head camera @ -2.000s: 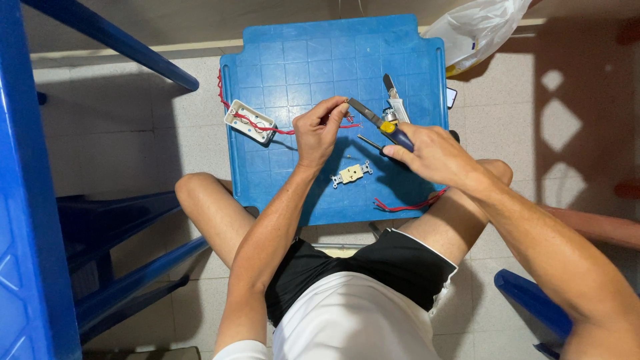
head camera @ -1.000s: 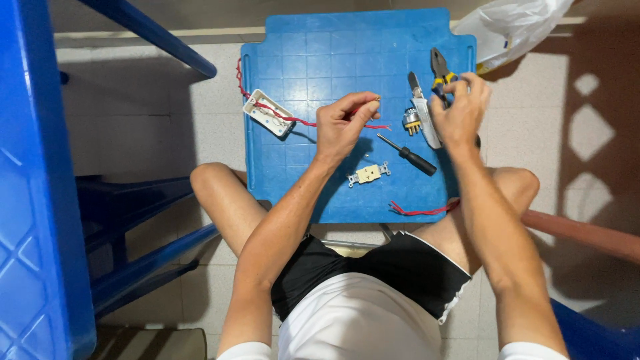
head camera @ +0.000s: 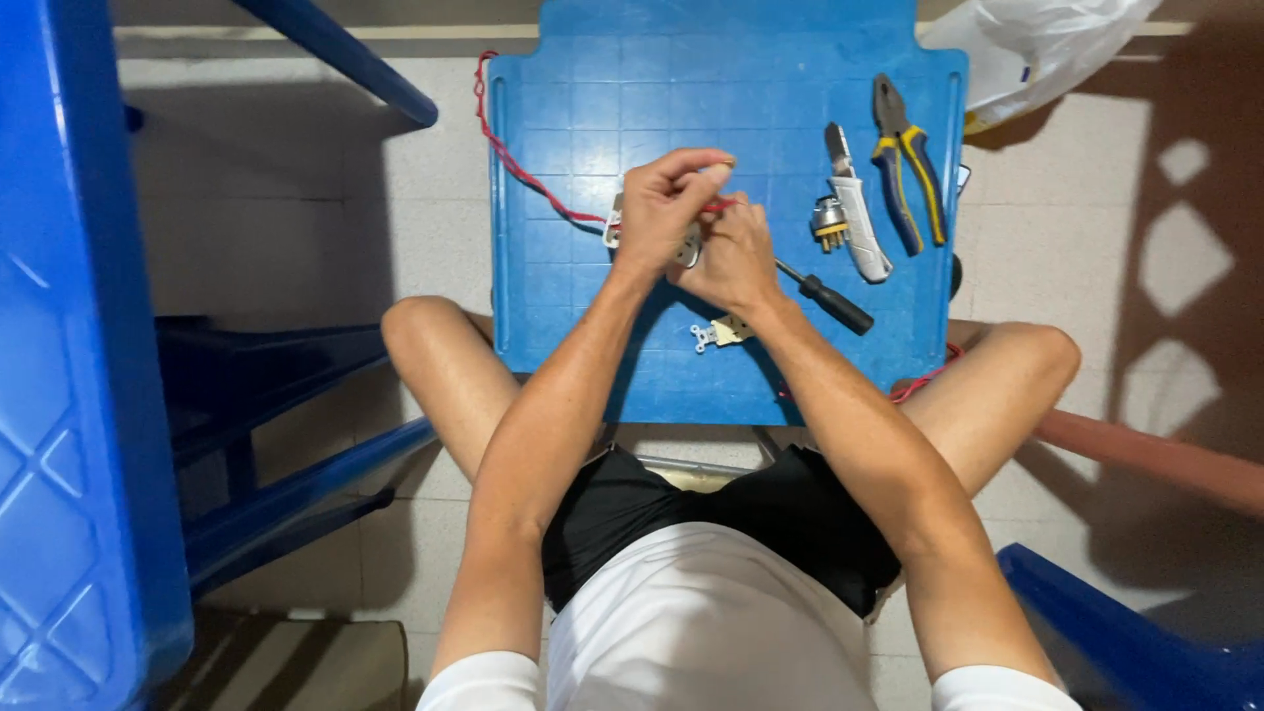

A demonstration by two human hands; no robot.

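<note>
My left hand (head camera: 662, 212) and my right hand (head camera: 731, 252) are close together over the blue plastic table (head camera: 573, 326). Red wire (head camera: 538, 188) runs from the table's left edge to the white outlet box (head camera: 612, 222), which my left hand largely hides. The wire's end shows between both hands; my right fingers pinch it, while my left thumb and forefinger meet above it, on what I cannot tell. A cream receptacle (head camera: 723, 333) lies below my right wrist. To the right are a screwdriver (head camera: 834, 303), a metal plug with prongs (head camera: 829, 223), a utility knife (head camera: 859, 227) and combination pliers (head camera: 907, 163).
A clear plastic bag (head camera: 1037, 49) sits beyond the table's right corner. Blue plastic furniture (head camera: 89, 395) stands on the left, and another blue piece (head camera: 1136, 632) at lower right. More red wire (head camera: 928, 375) lies by my right knee.
The pliers, in my right hand two seconds ago, now lie on the table's right side. My right hand has moved left to the wire beside my left hand. The outlet box has shifted right, beneath my hands.
</note>
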